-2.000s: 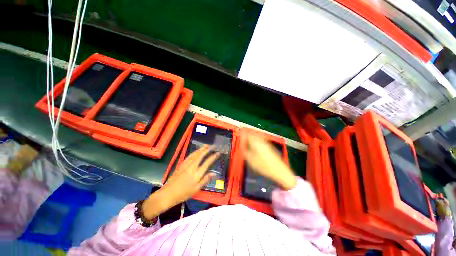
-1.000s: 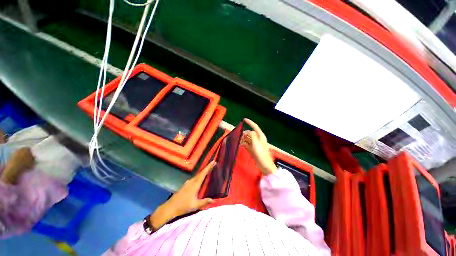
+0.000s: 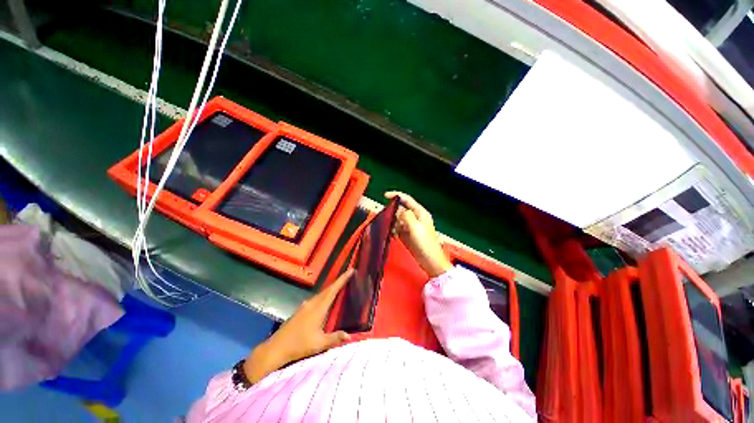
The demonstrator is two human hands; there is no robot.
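A dark tablet (image 3: 369,266) is tilted up, nearly edge-on, above the orange foam tray (image 3: 407,304). My left hand (image 3: 304,330) holds its lower left side, with the thumb along the edge. My right hand (image 3: 416,235) holds its upper right end. What the screen shows cannot be read at this angle. A second tablet (image 3: 494,292) lies in the tray's right recess, partly hidden by my right sleeve.
Stacked orange trays with two tablets (image 3: 279,183) lie at left behind hanging white cables (image 3: 186,132). Upright orange trays (image 3: 612,347) stand at right. A white sheet (image 3: 579,140) and an instruction sheet (image 3: 674,219) are behind. Another person's sleeve (image 3: 51,301) is at far left.
Two seconds ago both hands were over tablets lying in the tray. Since then my hands have lifted the left tablet and tilted it up. Over the last second the grip has barely changed.
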